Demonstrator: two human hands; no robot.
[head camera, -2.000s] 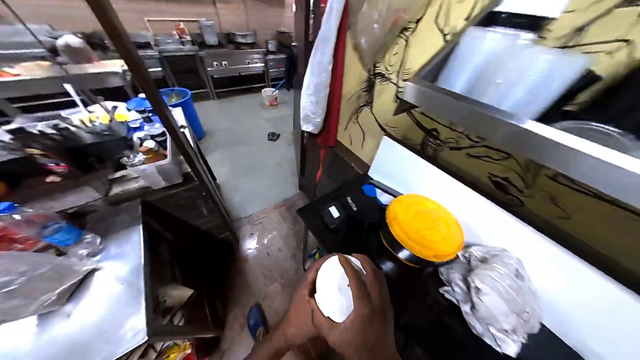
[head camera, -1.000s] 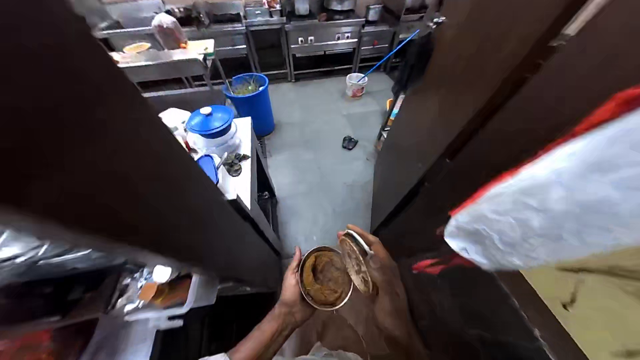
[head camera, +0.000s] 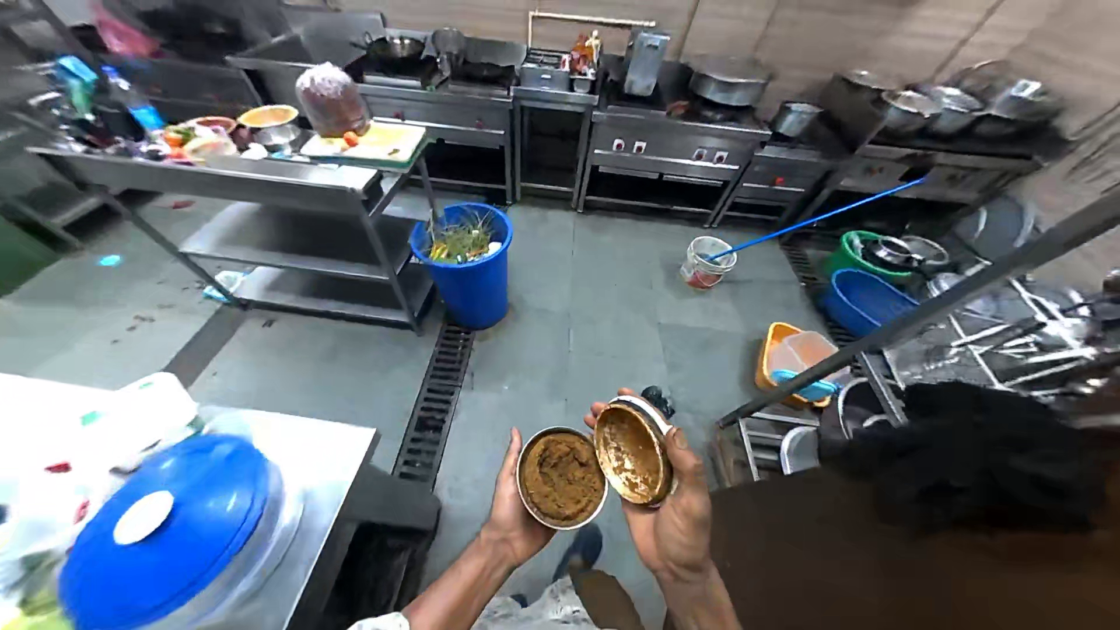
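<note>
My left hand (head camera: 516, 516) holds a round container (head camera: 562, 479) from its left side and underneath. Thick brown paste fills it, with a hollow in the middle. In my right hand (head camera: 678, 516) is the container's lid (head camera: 633, 453), tilted so that its inner face shows, smeared with the same brown paste. The lid is close beside the container's right rim; whether they touch I cannot tell. Both are held over the grey floor.
A blue bin (head camera: 472, 271) with scraps stands ahead. A white bucket (head camera: 707, 262) with a blue stick is beyond. At the lower left, a blue-lidded pot (head camera: 166, 534) sits on a counter (head camera: 346, 437). Stair-like metal racks (head camera: 761, 437) are on the right.
The closed white container of two seconds ago was opened by one second ago. Since then the view has moved forward past the dark doorway into the kitchen.
</note>
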